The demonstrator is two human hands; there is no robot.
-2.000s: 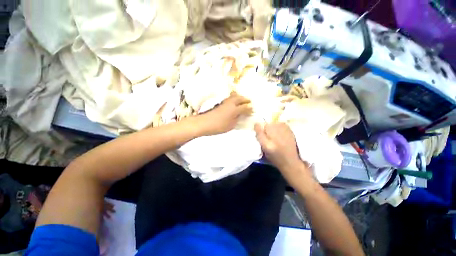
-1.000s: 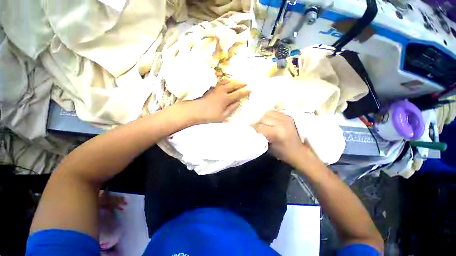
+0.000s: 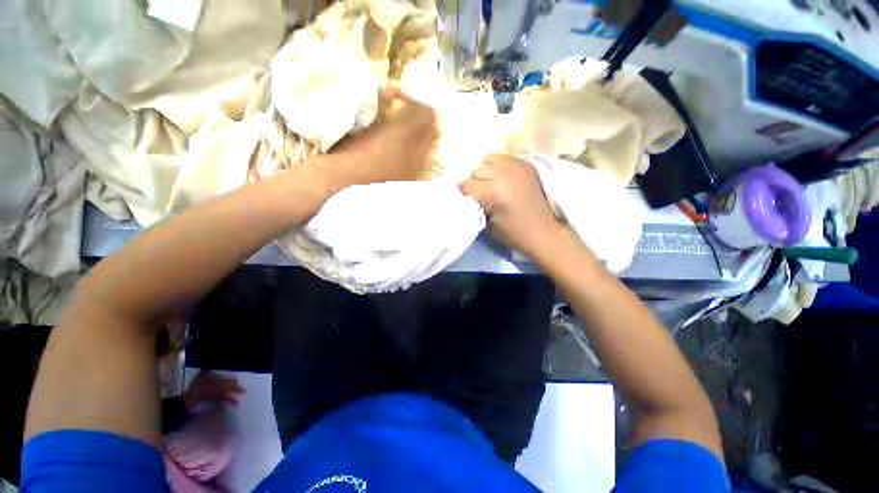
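Note:
A cream garment piece (image 3: 395, 226) lies bunched under and between both hands, very bright near the needle area. A gathered section (image 3: 332, 87) is bunched beyond my left forearm. My left hand (image 3: 403, 135) rests on the cloth just left of the lit spot; glare hides the fingertips' contact. My right hand (image 3: 509, 193) has its fingers curled on the cloth at the right side. More cream cloth (image 3: 578, 120) lies right of the needle. The white sewing machine (image 3: 665, 87) stands at the upper right; its presser foot is lost in glare beside a round metal knob (image 3: 504, 77).
A large cream cloth heap (image 3: 193, 67) covers the table's left side. A black flat object (image 3: 675, 178), a purple ring-shaped item (image 3: 774, 204) and a green stick (image 3: 819, 254) are at the right. A ruler scale (image 3: 675, 244) runs along the table edge. Another person's hand (image 3: 212, 390) shows at lower left.
The view has shifted, so machine and cloth sit higher in the picture. My left hand has moved forward beside the lit spot, its fingers less visible. My right hand stays on the cloth.

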